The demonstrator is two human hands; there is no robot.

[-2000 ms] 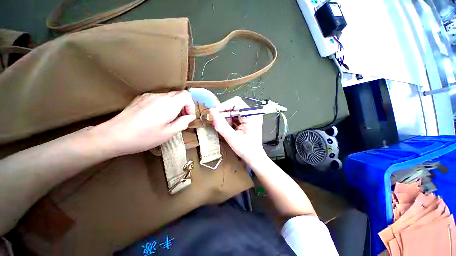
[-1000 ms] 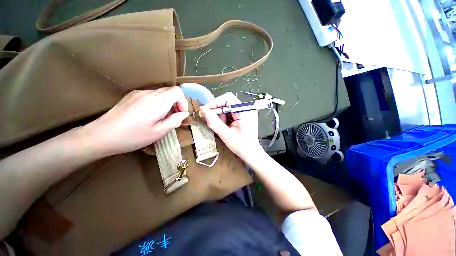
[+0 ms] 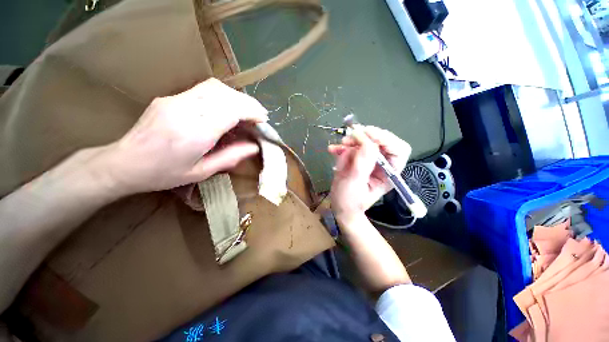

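Observation:
A tan-brown tote bag (image 3: 267, 240) lies over my lap. My left hand (image 3: 200, 137) is closed on the bag's edge near the webbing; its fingertips are partly hidden. A cream webbing strap end (image 3: 220, 207) with a gold metal clasp (image 3: 244, 230) hangs below that hand. A second cream webbing strap end (image 3: 272, 170) sticks out beside my fingers. My right hand (image 3: 367, 167) holds a slim pale pen-shaped tool (image 3: 398, 182) with a dark section, off the bag. A thin dark tip or second tool (image 3: 330, 128) shows at its fingers; I cannot tell which.
Another brown bag (image 3: 127, 53) with a loop handle (image 3: 320, 30) lies beyond my left hand. Loose threads (image 3: 300, 103) lie on the green table (image 3: 394, 87). A power strip (image 3: 417, 37), a grey fan (image 3: 427, 184) and a blue bin (image 3: 491, 207) of orange-pink pieces stand on the right.
My right hand has moved right, away from the webbing, and the tool has turned to point up-left. My left hand has shifted over the bag edge. The other bag's handle has moved up and left.

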